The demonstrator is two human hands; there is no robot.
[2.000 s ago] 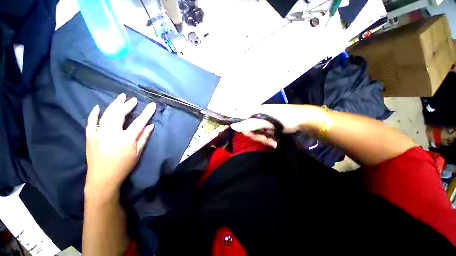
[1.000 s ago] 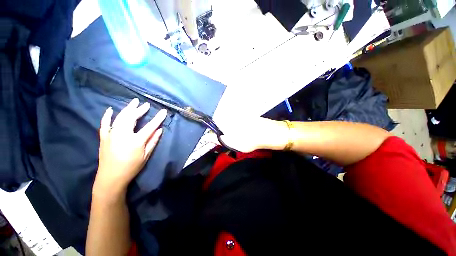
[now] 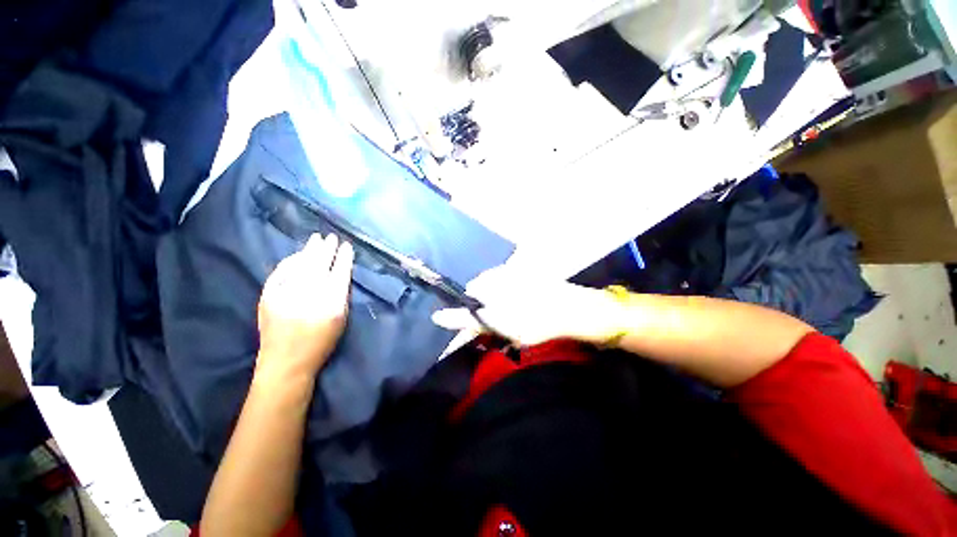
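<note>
The navy garment panel (image 3: 409, 362) lies on the table in front of me. A narrow dark welt piece (image 3: 289, 217) lies along a slit line on it. My right hand (image 3: 525, 304) holds the tailor's shears (image 3: 436, 281) by the handles, which the hand mostly hides. The blades point up and left along the welt's upper edge; whether they are open is hard to tell. My left hand (image 3: 306, 299) rests on the panel below the blades, its fingertips at the welt's lower edge. Whether its fingers pinch cloth is unclear.
The light-blue plastic piece (image 3: 320, 126) hangs over the panel's top edge by the white machine (image 3: 420, 52). The bobbin winder (image 3: 689, 113), a green-handled tool (image 3: 738, 79) and a dark scrap (image 3: 609, 68) lie beyond. Navy cloth (image 3: 79, 220) is heaped left. A cardboard box (image 3: 881, 184) stands right.
The whole view has shifted, with things now lower and further right. My left fingers have drawn closer together and sit against the welt. The shears remain in my right hand, further along the slit line.
</note>
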